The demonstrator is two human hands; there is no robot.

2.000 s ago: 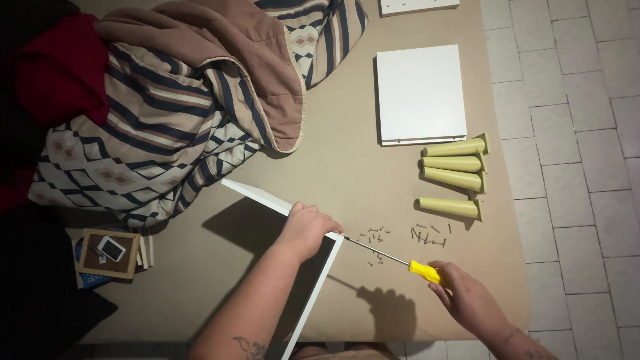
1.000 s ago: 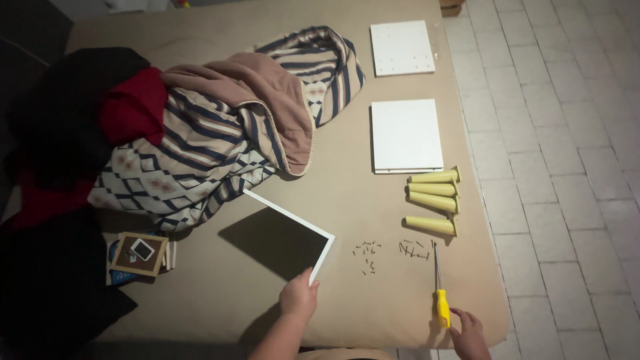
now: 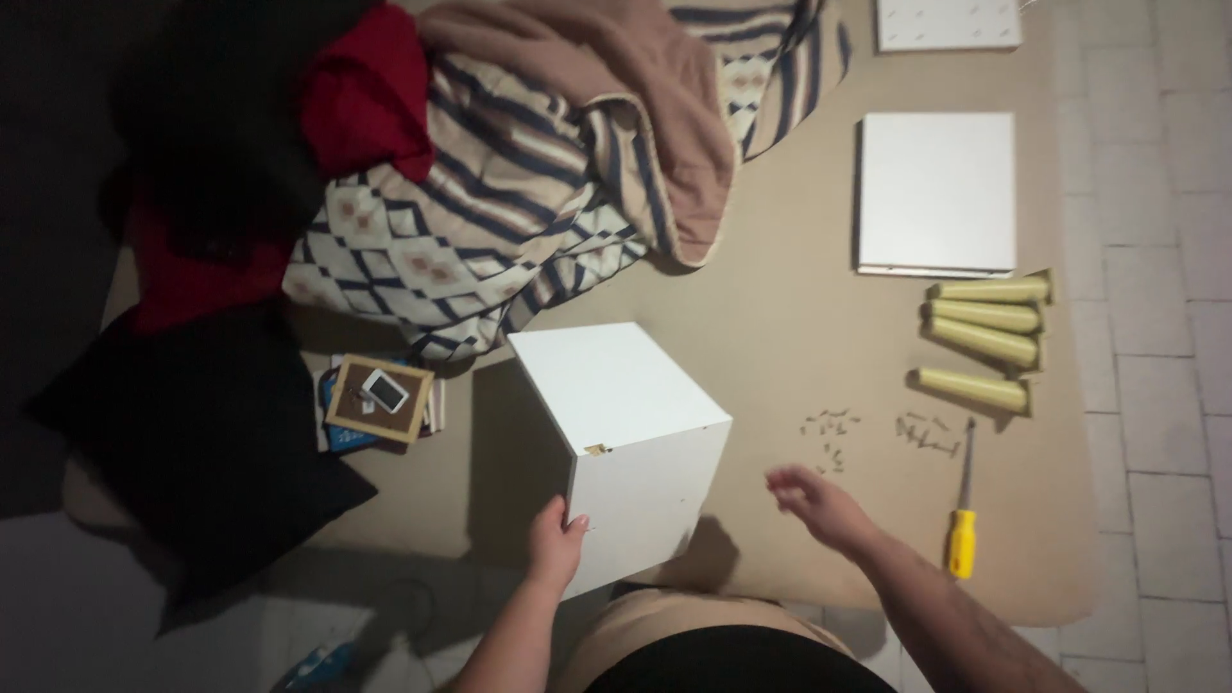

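White panels joined at a corner stand tilted near the bed's front edge, with a chipped spot on the upper edge. My left hand grips their left edge. My right hand is in the air to the right of the panels, fingers partly curled, holding nothing. A screwdriver with a yellow handle lies on the bed at the right. Loose screws lie in two groups, one nearer my right hand and another by the screwdriver's tip. Several yellow-green tapered legs lie above them.
White boards lie at the upper right, with another drilled panel beyond. A patterned blanket is heaped at the upper left. A wooden frame with a small white device on it sits below. Tiled floor borders the bed's right edge.
The screwdriver, in my right hand two seconds ago, now lies released on the bed. My right hand has moved left toward the panels. The panels have been turned, so their white outer faces show.
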